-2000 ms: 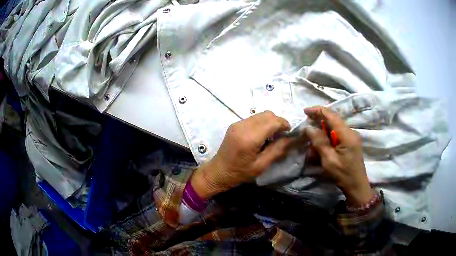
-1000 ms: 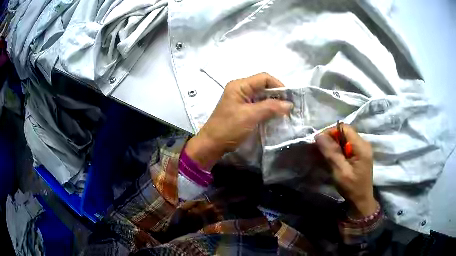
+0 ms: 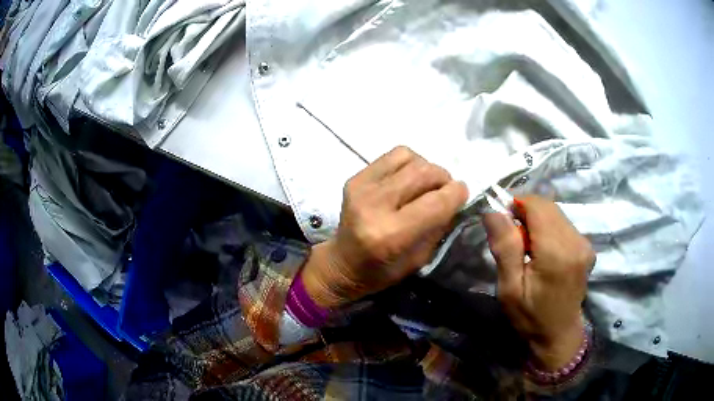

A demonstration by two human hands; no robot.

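A pale jacket [image 3: 407, 102] lies spread and crumpled in front of me. Metal buttons line its left edge, and more show at the lower right. My left hand [image 3: 395, 215] is closed on a stitched edge of the jacket, fingers pinched together near the middle. My right hand [image 3: 544, 270] holds thread snips [image 3: 517, 213] with an orange-red handle. Their pale blades point up and left at the cloth, just right of my left fingertips. The cloth inside my left hand is hidden, and I cannot make out a thread.
A pile of similar pale garments [image 3: 94, 59] is at the upper left on the white table [image 3: 227, 145] and hangs over its edge. Blue bins [image 3: 98, 309] stand below at the left, with pale cloth beside them. My plaid sleeves lie along the near side.
My left hand has turned over and moved right, bunching the edge that was held flat. The snips now point their blades at the cloth beside it. The view has shifted slightly.
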